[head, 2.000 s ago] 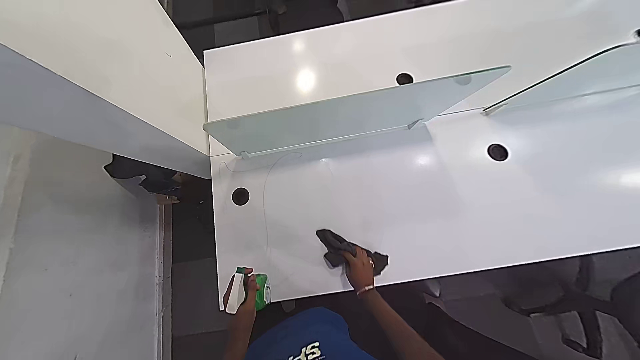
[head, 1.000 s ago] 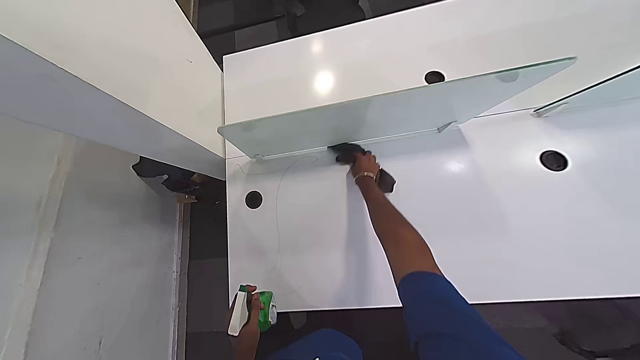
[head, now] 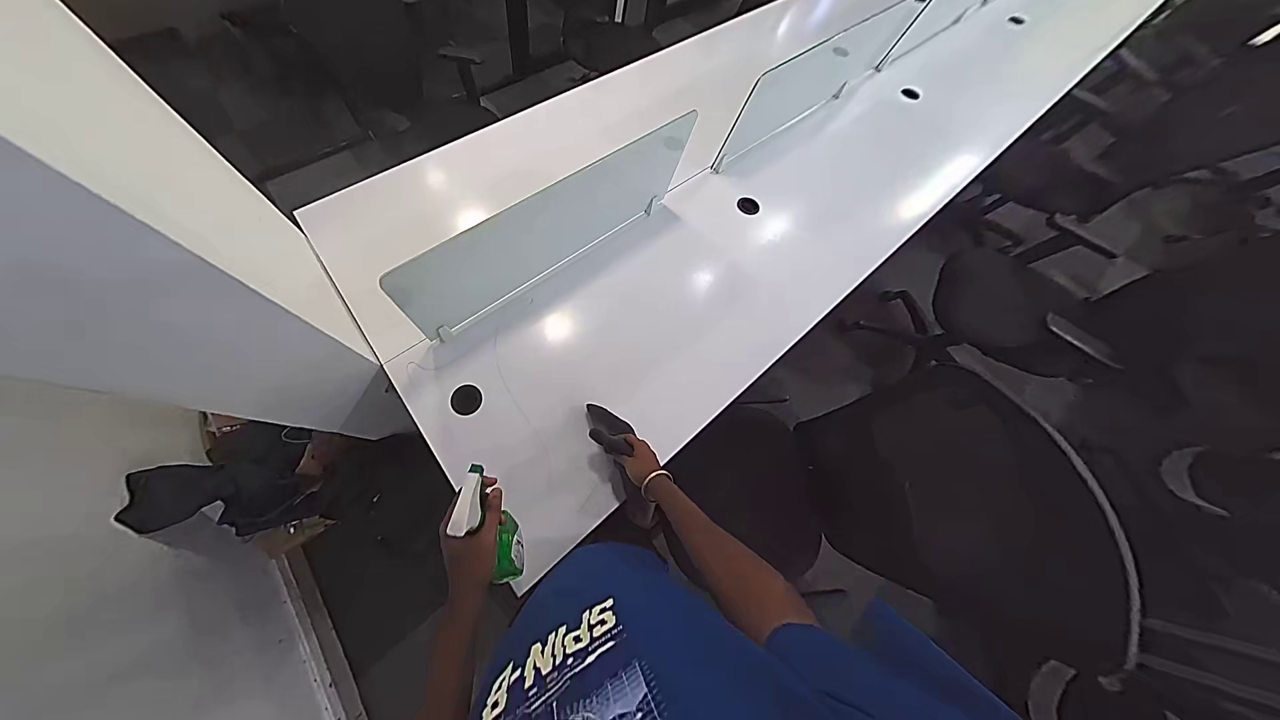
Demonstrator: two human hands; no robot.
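Note:
My left hand (head: 474, 540) grips a spray bottle (head: 509, 548) with green liquid and a white and green trigger head, close to the near left corner of a long white desk (head: 680, 330). My right hand (head: 640, 462) presses a dark cloth (head: 612, 425) onto the desktop near its front edge; part of the cloth hangs beneath the hand. Beyond both hands, a frosted glass divider (head: 540, 235) stands on clips along the desk.
A black round cable grommet (head: 466, 400) sits left of the cloth. More glass dividers (head: 790, 95) continue to the right. A white partition (head: 190, 230) adjoins the desk's left end. Dark office chairs (head: 960, 520) stand along the front edge; dark fabric (head: 190, 495) lies at left.
My right hand and the cloth have come back from beside the glass divider to near the front edge. My left hand still holds the bottle. The view has turned.

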